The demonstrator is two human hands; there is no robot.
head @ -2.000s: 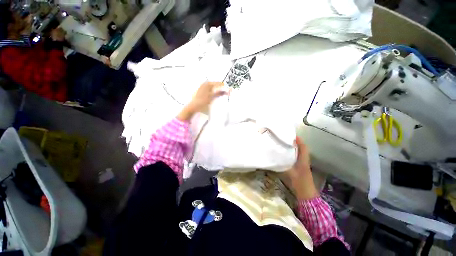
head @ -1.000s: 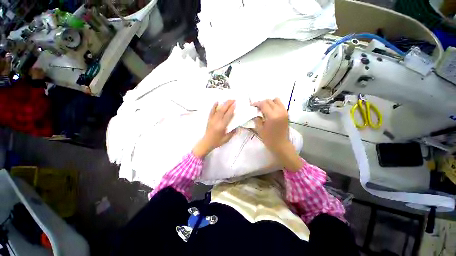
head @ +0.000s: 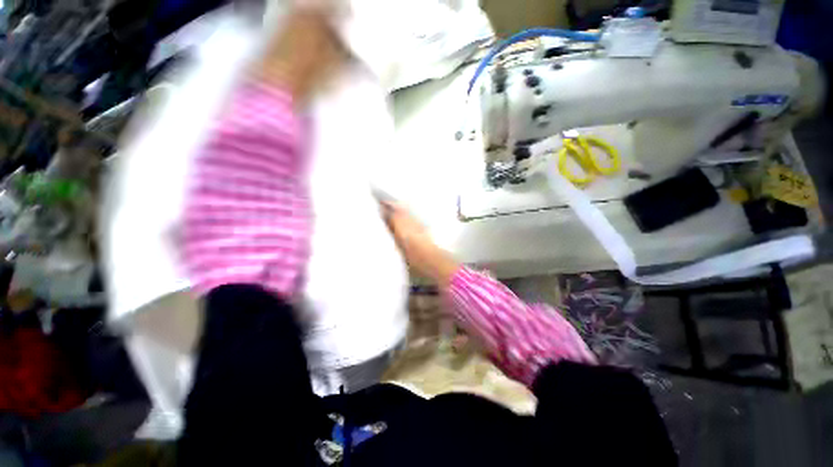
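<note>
A large white garment piece (head: 352, 246) hangs over the table's left edge and my lap, blurred by motion. My left hand (head: 309, 41) is raised at the top of the picture, over the white cloth. It is blurred, and its fingers are partly cut off or lost against the cloth, so its grip cannot be told. My right hand (head: 406, 235) is at the garment's right edge, with its fingertips at the cloth. Those fingers are too blurred to tell whether they grip.
The sewing machine (head: 630, 91) stands at the right, with yellow-handled scissors (head: 587, 160) under its arm. A black smartphone (head: 673, 199) lies right of them. White tape (head: 603, 232) runs over the table's front edge. A beige cloth (head: 457, 372) covers my lap. Scraps lie on the floor.
My left hand has moved up and away from my body, and the garment is spread upward at the left. My hands have moved apart. The view has turned right, showing more of the machine.
</note>
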